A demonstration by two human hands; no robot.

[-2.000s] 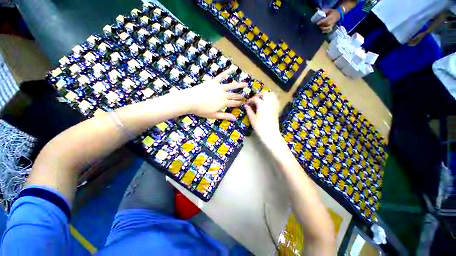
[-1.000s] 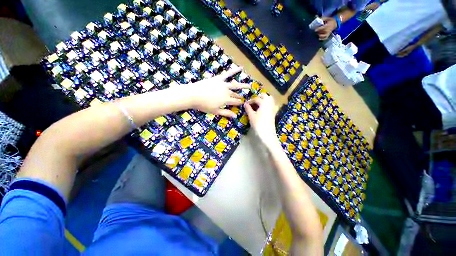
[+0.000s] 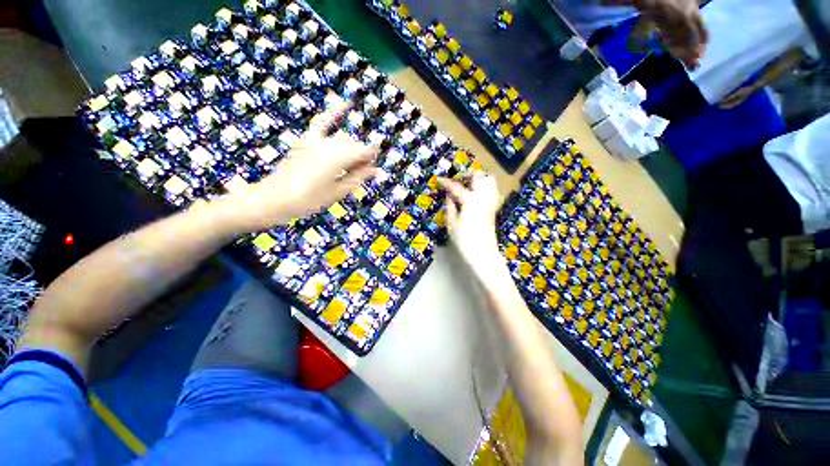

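Note:
A black tray [image 3: 369, 339] of small circuit boards lies in front of me. Most boards at its left and far side have pale square components [image 3: 198, 157]; those along its right end have amber tape [image 3: 380, 247]. My left hand [image 3: 320, 171] is over the middle of the tray, fingers bent; whether it holds a tape piece cannot be told. My right hand [image 3: 473, 202] is at the tray's right edge, thumb and fingertips close together near a taped board; anything between them is too small to make out.
A second tray of taped boards [image 3: 592, 264] lies to the right, and a dark tray with fewer boards [image 3: 478, 77] beyond. White plastic parts [image 3: 622, 114] are piled at the far side. An amber tape sheet [image 3: 511, 420] lies under my right forearm. A person's hand [image 3: 675, 27] shows opposite.
My left hand has moved left and back from beside my right hand to over the pale components. My right hand has stayed near the right edge. The person's hand opposite has moved right.

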